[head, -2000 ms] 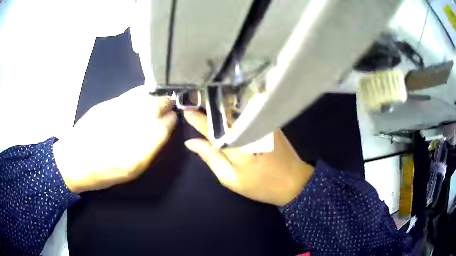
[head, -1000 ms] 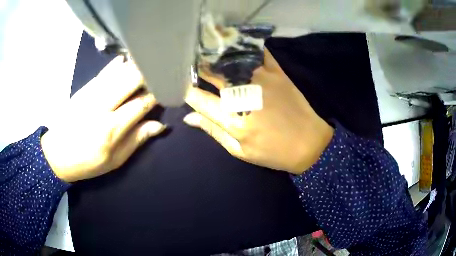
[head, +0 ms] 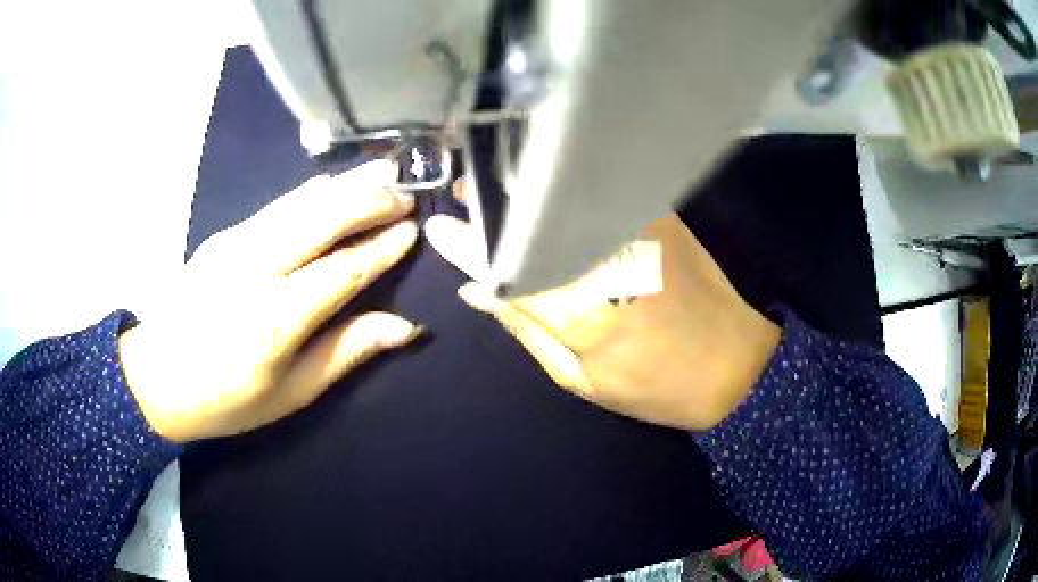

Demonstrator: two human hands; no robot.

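A wide dark fabric panel (head: 455,455) lies flat on the sewing machine bed. The large white machine head (head: 672,102) hangs over it, with a bent wire guard (head: 423,180) low at its left end. My left hand (head: 268,307) lies flat on the cloth left of the guard, fingers apart, fingertips close to it. My right hand (head: 637,330) rests on the cloth to the right, partly hidden behind the machine head, fingertips just below the guard. The needle and foot cannot be made out clearly.
A cream ribbed knob (head: 954,102) sticks out at the upper right. The white table (head: 154,523) shows at the lower left. A red item (head: 751,555) and checked cloth (head: 649,572) show at the bottom edge. A yellow-brown strip and cluttered dark items stand at the far right.
The view has shifted, so the wire guard shows again after being hidden one second ago. The left hand's fingers are more spread than two seconds ago. Both hands stay on the cloth.
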